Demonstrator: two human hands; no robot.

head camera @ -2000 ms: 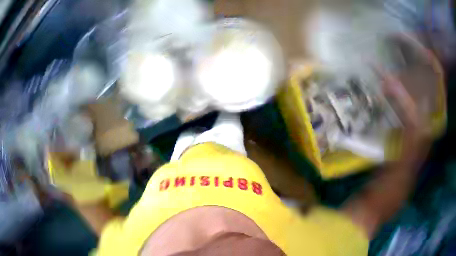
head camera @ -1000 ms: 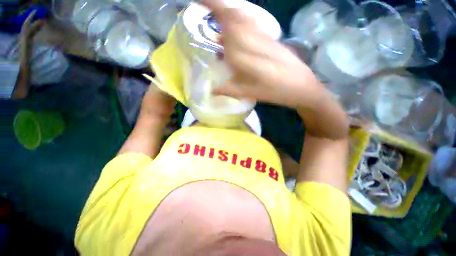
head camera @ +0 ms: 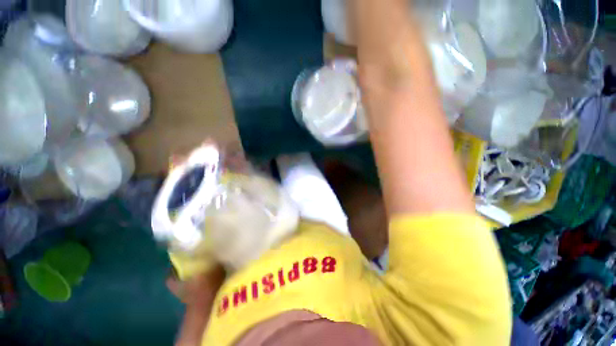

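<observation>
A clear jar unit (head camera: 246,216) with a thick white ring and dark centre lies tilted against my yellow shirt, its ring end towards the left. My left hand (head camera: 196,284) is blurred and partly hidden below the unit, and holds it. A small piece of yellow sheet (head camera: 181,265) shows between hand and jar. My right forearm reaches forward past another clear jar unit (head camera: 329,103) with a white base. My right hand is beyond the top edge, out of the picture.
More jar units stand at the left (head camera: 94,165) and right (head camera: 517,111). Brown cardboard (head camera: 182,101) lies on the dark green bench. A yellow crate (head camera: 533,209) of white loops is at the right; green baskets (head camera: 57,270) are at the lower left.
The held unit has moved down and left, with its ring end turned left. My right hand has left the unit and gone out past the top edge.
</observation>
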